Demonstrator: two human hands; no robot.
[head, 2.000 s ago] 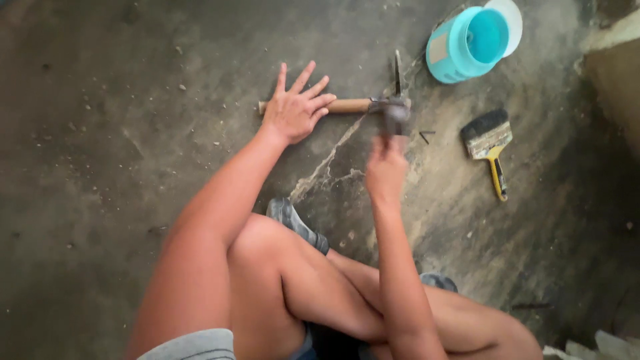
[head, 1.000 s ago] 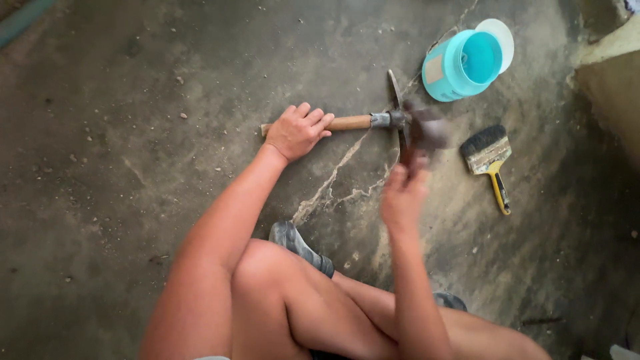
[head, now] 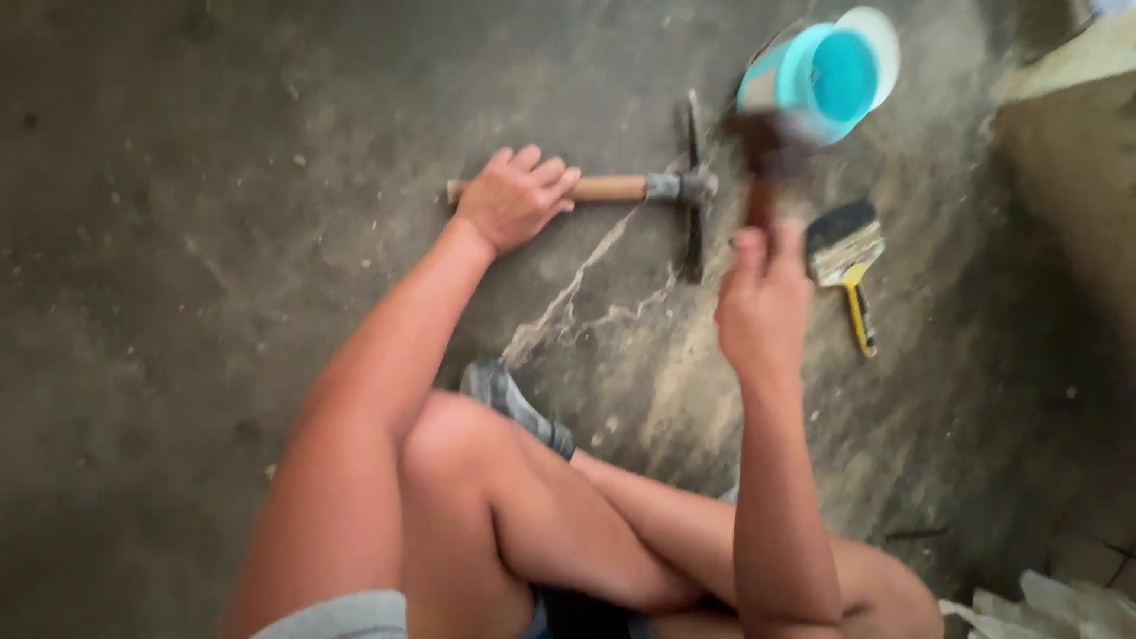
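Observation:
My left hand (head: 517, 197) grips the wooden handle of a small pickaxe (head: 611, 187), which lies across the concrete floor with its dark two-ended metal head (head: 694, 186) to the right. To the right of that head, my right hand (head: 765, 293) is closed around the brown handle of a hammer (head: 772, 155). The hammer's dark head is blurred and overlaps the lower edge of the turquoise container in view. A gap shows between the hammer and the pickaxe head.
The turquoise container (head: 790, 75) lies at the top right with a white lid (head: 874, 53) beside it. A wide paintbrush (head: 848, 244) with a yellow handle rests right of my right hand. Pale cracks (head: 577, 275) run through the floor. A concrete block or ledge (head: 1074, 115) stands at the right.
My right hand has moved the hammer away from the pickaxe head, to the right. My left hand was spread on the handle at first and has since curled around it.

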